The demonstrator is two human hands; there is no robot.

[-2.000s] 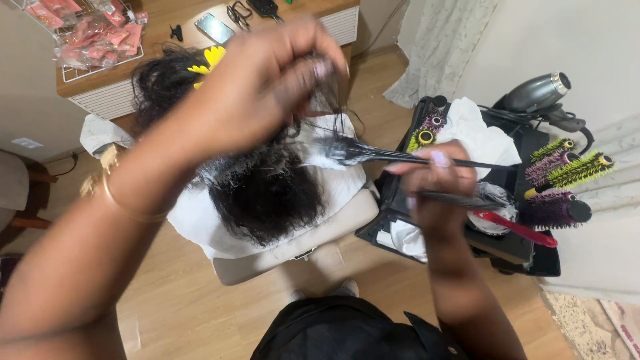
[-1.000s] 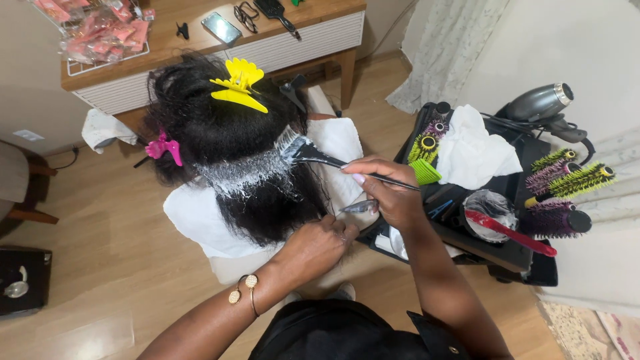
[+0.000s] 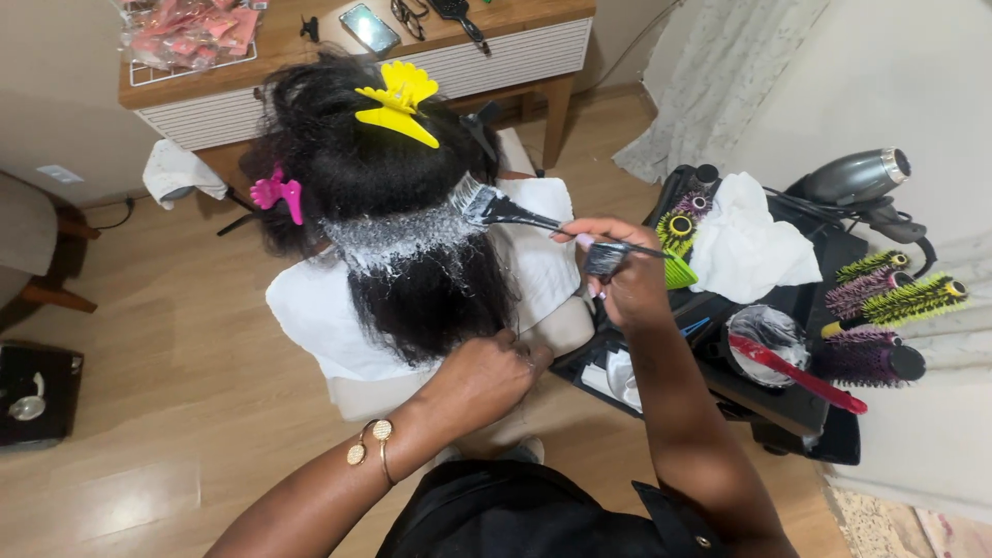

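A seated person's dark hair (image 3: 418, 302) hangs over a white towel (image 3: 310, 310), with a band of white cream (image 3: 403, 236) across it. My left hand (image 3: 496, 376) pinches the lower right ends of the hair. My right hand (image 3: 628, 271) holds a black tint brush (image 3: 511, 211) by its thin handle, the bristles touching the cream's right end. A dark, cream-smeared piece (image 3: 604, 260) also lies in my right fingers; its kind is unclear. A yellow claw clip (image 3: 399, 101) holds the upper hair, a pink claw clip (image 3: 277, 194) the left side, and a dark clip (image 3: 482, 128) the right.
On the right, a black trolley (image 3: 783, 411) bears a cream bowl (image 3: 767, 341), a red-handled tool (image 3: 798, 373), white cloth (image 3: 748, 240), round brushes (image 3: 914, 301) and a hair dryer (image 3: 852, 177). Beyond the head stands a wooden table (image 3: 511, 27) with a phone (image 3: 370, 29) and a paddle brush (image 3: 459, 15).
Two seconds ago my left hand was raised over the hair; now it is low at the ends. Since one second ago, the brush remains at the cream's right side.
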